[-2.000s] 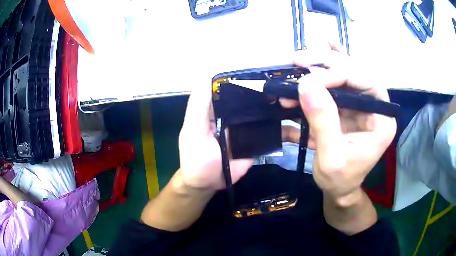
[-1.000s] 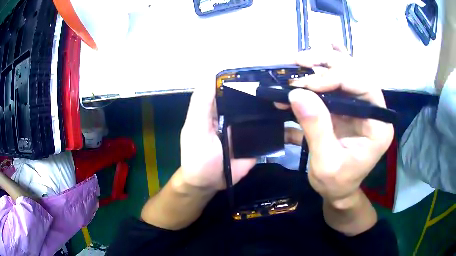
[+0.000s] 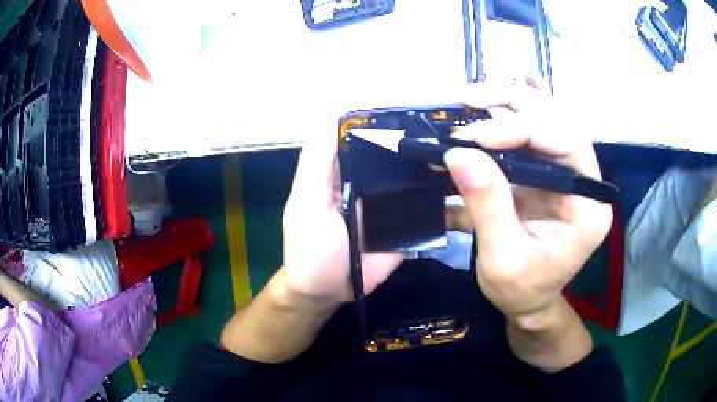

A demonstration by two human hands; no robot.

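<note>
A black phone middle frame is held upright above the lap, gold patches at its top left corner and bottom end. My left hand grips its left side, with fingers behind it. My right hand holds black tweezers and also supports the frame's right side. The pale tweezer tip is at the gold flex in the top left corner. Whether it touches is too small to tell. A dark sheet with a shiny lower edge hangs in the window.
More frames lie on the white bench: one at the back, others behind my right hand, and dark parts at far right. Black trays and a red stool are at left. People sit at both sides.
The tweezers have tilted a little, their rear end now lower, and my right hand has shifted slightly left. The tip stays at the top left corner. The frame has barely moved.
</note>
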